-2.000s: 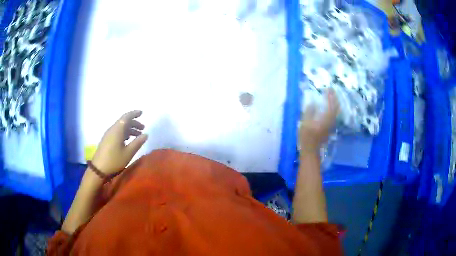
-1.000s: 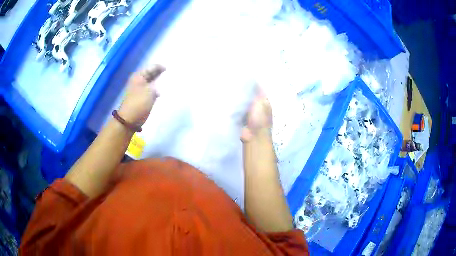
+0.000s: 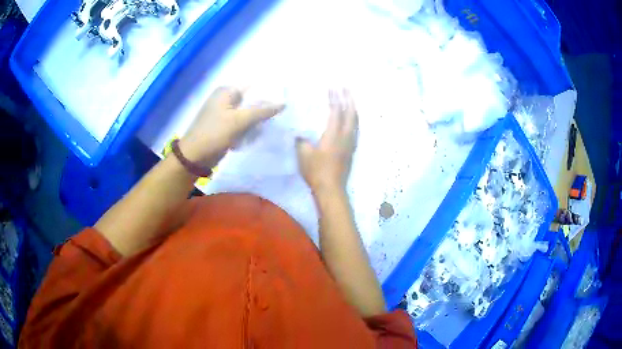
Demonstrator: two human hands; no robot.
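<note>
My left hand (image 3: 221, 126) is over the white bench (image 3: 273, 163), left of the middle, its thumb or a finger pointing right. My right hand (image 3: 331, 150) is to its right, palm down with fingers stretched forward and thumb apart. Glare washes out the area around the fingers, so I cannot tell whether a thin clear bag lies under or between them. A pile of crinkled clear bags (image 3: 464, 82) lies at the bench's back right.
A blue tray (image 3: 157, 75) at upper left holds white-and-black assemblies (image 3: 119, 20). A blue tray (image 3: 436, 232) at right holds a heap of bagged assemblies (image 3: 477, 232). A deeper blue tote (image 3: 525, 41) stands behind the bags. An orange item (image 3: 578, 187) lies on a wooden-coloured surface.
The view first swung toward the left tray and bag pile, then shifted slightly. Since a second ago, my left hand has moved right and the hands are closer together; my right hand's fingers are now extended.
</note>
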